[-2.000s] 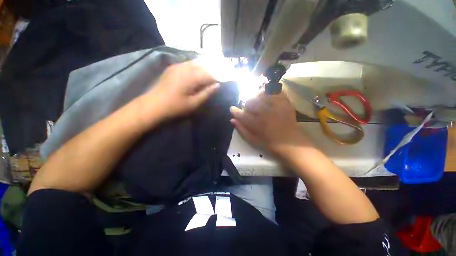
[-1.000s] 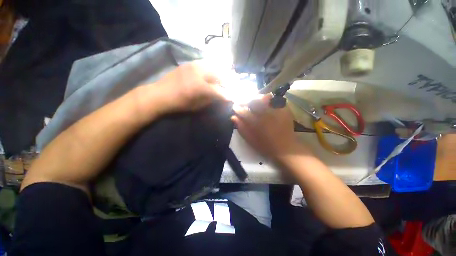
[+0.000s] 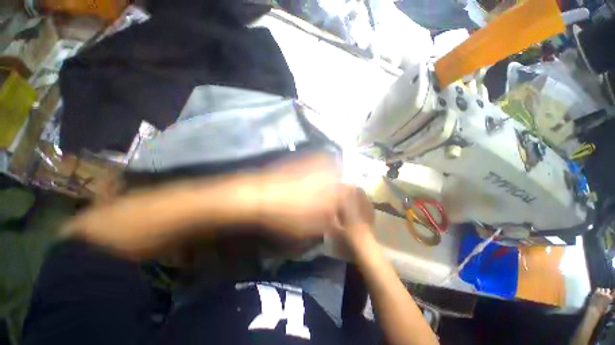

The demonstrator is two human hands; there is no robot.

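The grey panel (image 3: 222, 131) lies at left over the black fabric panel (image 3: 162, 67), running toward the bright glare at the needle. The white sewing machine (image 3: 499, 178) with "TYPICAL" lettering stands at right. My left hand (image 3: 307, 192) is badly blurred over the fabric just left of the glare; its fingers and any grip cannot be made out. My right hand (image 3: 352, 210) is beside it, below the glare, with fingers bent; whether it holds the fabric edge cannot be told. The needle is lost in the glare.
Scissors (image 3: 423, 221) with red and orange-yellow handles lie right of my right hand. A blue tray (image 3: 491, 268) with a whitish strip across it is farther right. An orange sheet (image 3: 499, 42) is above the machine. A yellow bin (image 3: 15, 108) is far left. Another person's hand (image 3: 600, 301) shows at far right.
The view has swung and widened, showing more of the machine and workshop. My left hand has moved lower and over the fabric, blurred. My right hand stays just below the glare, now more bent.
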